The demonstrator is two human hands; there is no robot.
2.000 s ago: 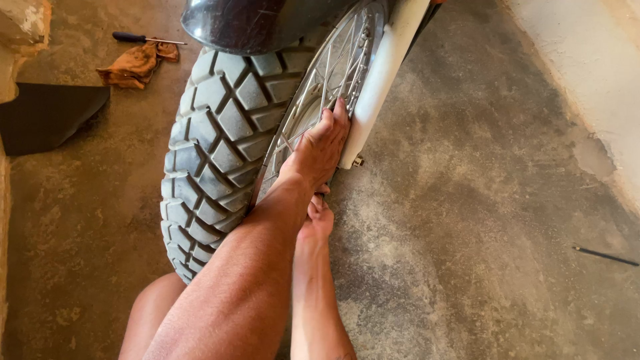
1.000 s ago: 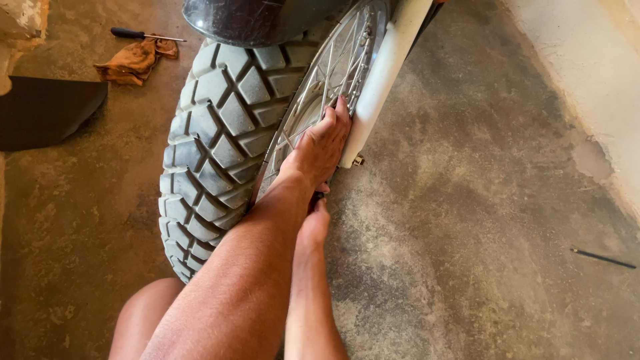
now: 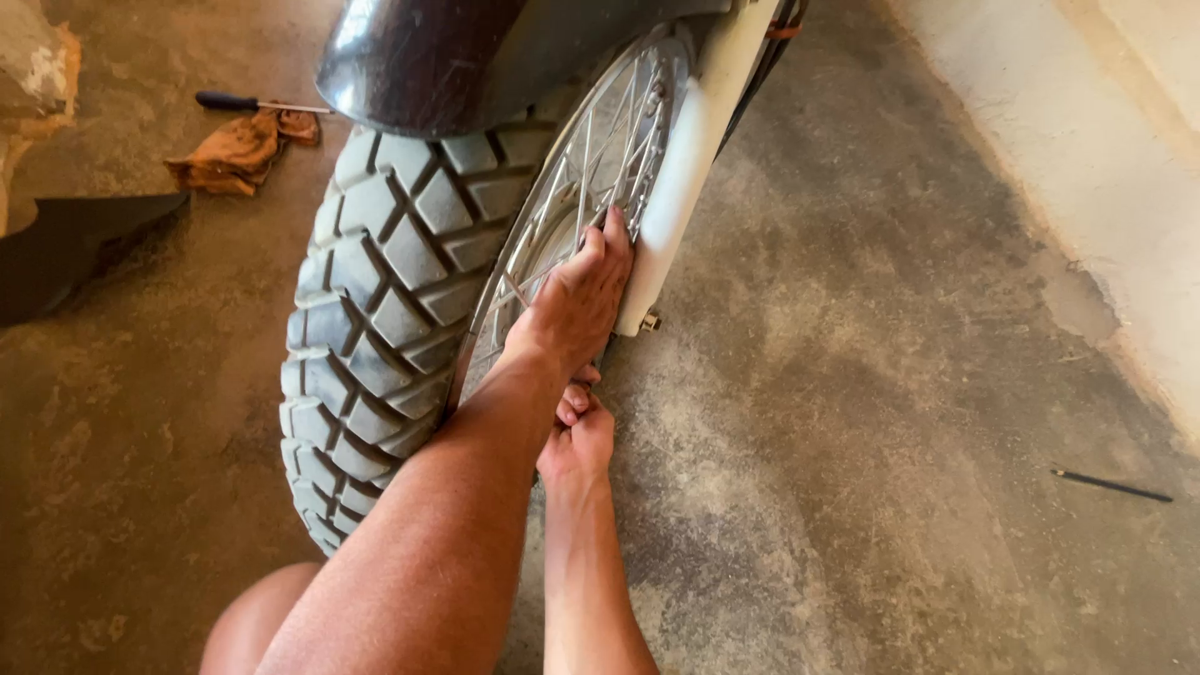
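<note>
A motorcycle wheel with a knobby rubber tyre (image 3: 389, 281) and wire spokes (image 3: 589, 155) stands beside a pale fork leg (image 3: 670, 187). My left hand (image 3: 574, 295) lies over the spokes near the hub, back of the hand up, with its fingertips beside the fork leg; whatever is beneath its palm is hidden. Just below, my right hand (image 3: 578, 436) has its fingers curled close to the wheel's side, under my left wrist. Its grip is partly covered, so I cannot tell what it holds. A metal fastener (image 3: 650, 322) sticks out at the fork leg's lower end.
A dark glossy mudguard (image 3: 422, 66) covers the tyre's top. On the concrete floor at the upper left lie a screwdriver (image 3: 230, 100), an orange-brown cloth (image 3: 230, 155) and a black sheet-like piece (image 3: 70, 248). A thin dark rod (image 3: 1111, 485) lies at the right, near a pale wall (image 3: 1116, 187).
My right hand has shifted and turned slightly beneath my left wrist, and its curled fingers show more than a second ago. My left hand stays on the spokes.
</note>
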